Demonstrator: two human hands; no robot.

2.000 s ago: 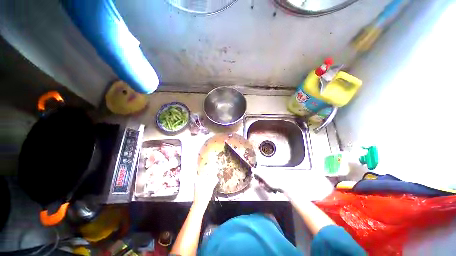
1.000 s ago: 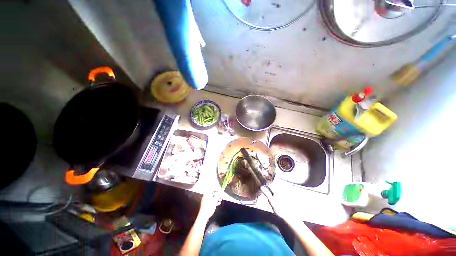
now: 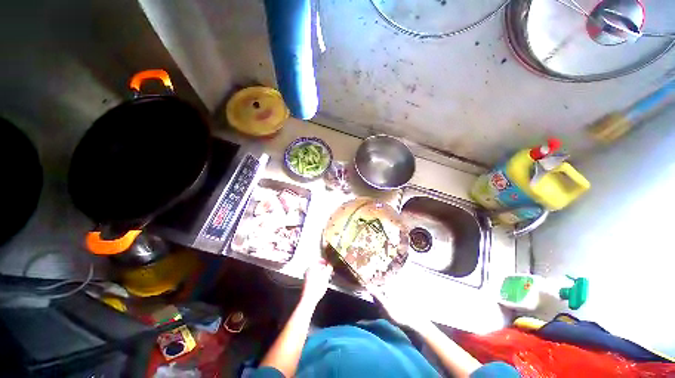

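The round chopping board (image 3: 348,218) lies left of the sink, with chopped bits (image 3: 370,251) and short green pieces (image 3: 372,224) on it. The cleaver (image 3: 345,263) lies slantwise along the board's near left edge. My right hand (image 3: 391,304), washed out by glare, is closed on its handle at the near edge. My left hand (image 3: 318,275) is just left of the blade, below the board's left edge; its fingers are too bright to tell whether they hold anything.
A steel tray of pale meat (image 3: 270,223), a bowl of cut greens (image 3: 308,159) and a steel bowl (image 3: 385,162) surround the board. The sink (image 3: 453,238) is right, the wok (image 3: 140,159) left. A yellow jug (image 3: 529,181) and red bag (image 3: 548,353) are further right.
The cleaver has moved from the board's middle to its near left edge. The longer green stalks at the board's left are gone from there; short green pieces now show near its middle. The view has shifted slightly.
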